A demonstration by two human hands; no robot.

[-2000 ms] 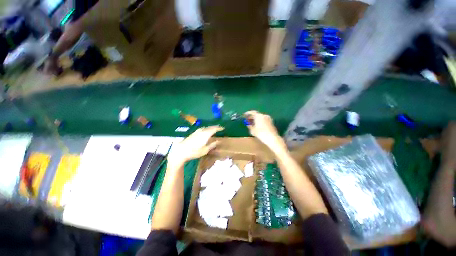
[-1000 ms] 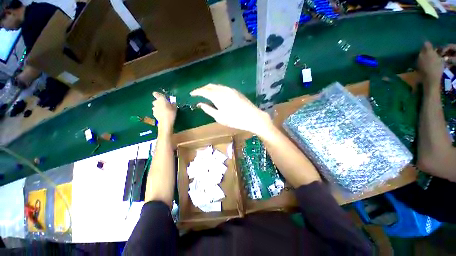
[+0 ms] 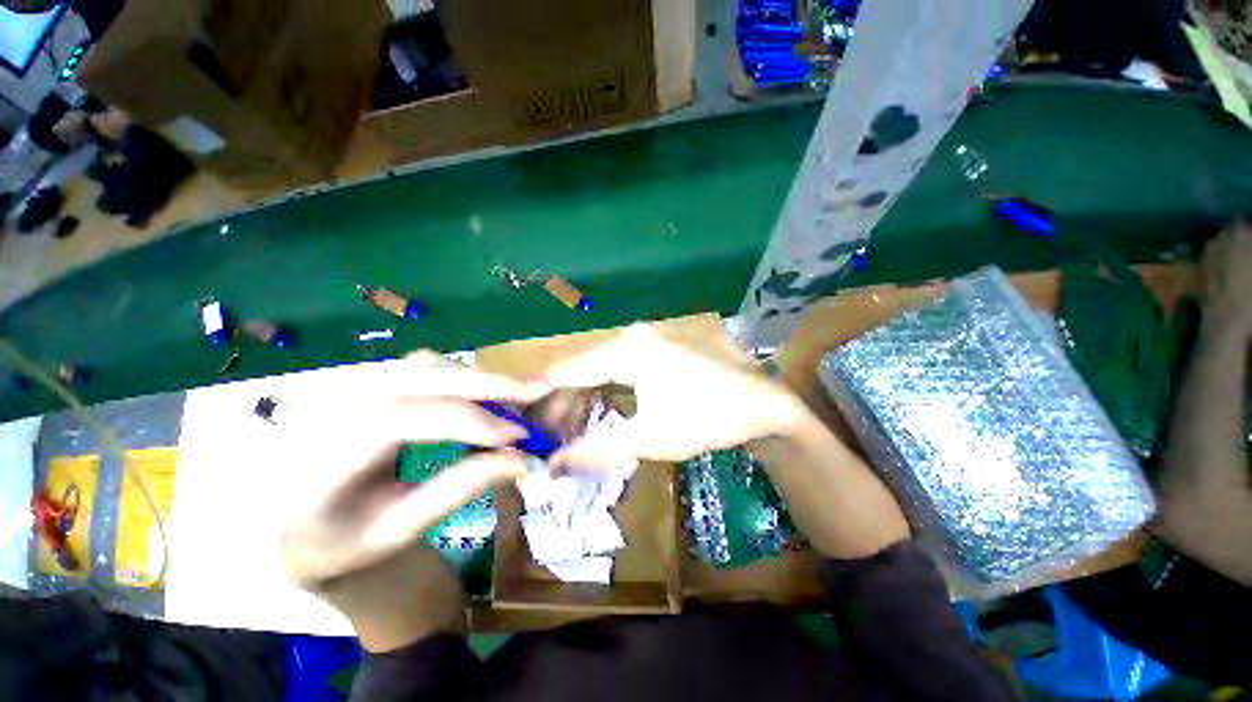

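Note:
A blue battery pack (image 3: 527, 431) is held over the open carton tray (image 3: 588, 595), a little blurred. My left hand (image 3: 398, 480) has it between thumb and fingers from the left. My right hand (image 3: 673, 398) is at its right end, fingertips at the pack; its exact grip is blurred. The white pads (image 3: 574, 521) lie in a loose pile in the tray, partly below my hands. A brownish part shows between my right fingers and the pack; I cannot tell what it is.
The green conveyor (image 3: 549, 206) carries spaced packs, one with a tan side (image 3: 564, 291). A white post (image 3: 879, 151) stands in front of it. A bubble-wrap packet (image 3: 995, 425) and green PCB panels (image 3: 735, 507) lie right of the tray. Another person's arm (image 3: 1215, 398) is at far right.
Both hands have moved back from the belt to above the tray and come together around a blue pack. The view has shifted.

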